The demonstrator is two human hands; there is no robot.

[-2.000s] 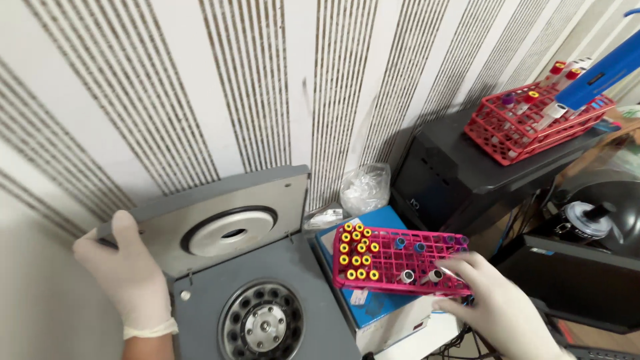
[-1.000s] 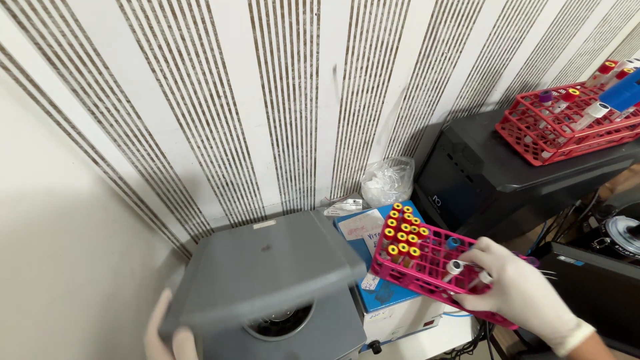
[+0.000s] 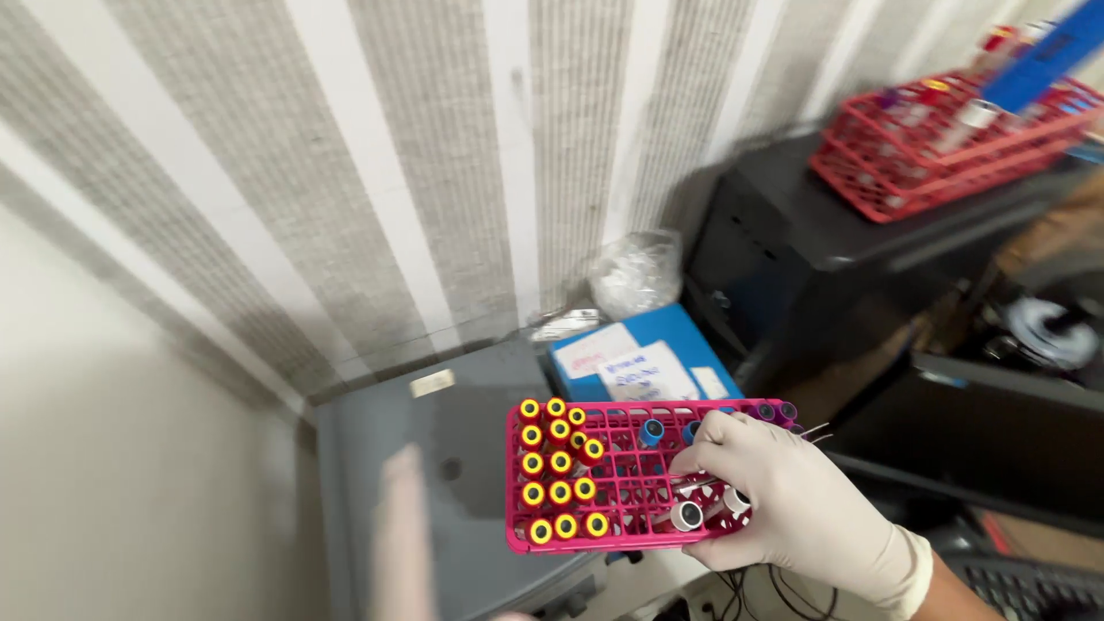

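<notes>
My right hand (image 3: 768, 500), in a whitish glove, grips the right part of a magenta plastic test tube rack (image 3: 625, 479). Yellow-and-red-capped tubes (image 3: 560, 462) fill its left end; blue-capped tubes (image 3: 652, 432) stand near the middle, white-capped tubes (image 3: 686, 516) lean by my fingers, and purple-capped tubes (image 3: 766, 411) sit at the far right corner. The rack is above the right edge of the grey centrifuge lid (image 3: 448, 470), which is down. My left hand (image 3: 404, 543), blurred, is over the lid with nothing seen in it; its lower part is cut off by the frame.
A blue box (image 3: 673, 336) with handwritten papers lies behind the rack, a clear plastic bag (image 3: 636, 274) beside it. At right, a red tube rack (image 3: 897, 155) stands on a black computer case (image 3: 776, 224). Black cables (image 3: 798, 591) hang below my right hand. The striped wall borders the back.
The centrifuge lid, raised two seconds ago with the rotor in view, has come down and hides it. My right hand has brought the rack leftward, from over the blue box to the lid's edge.
</notes>
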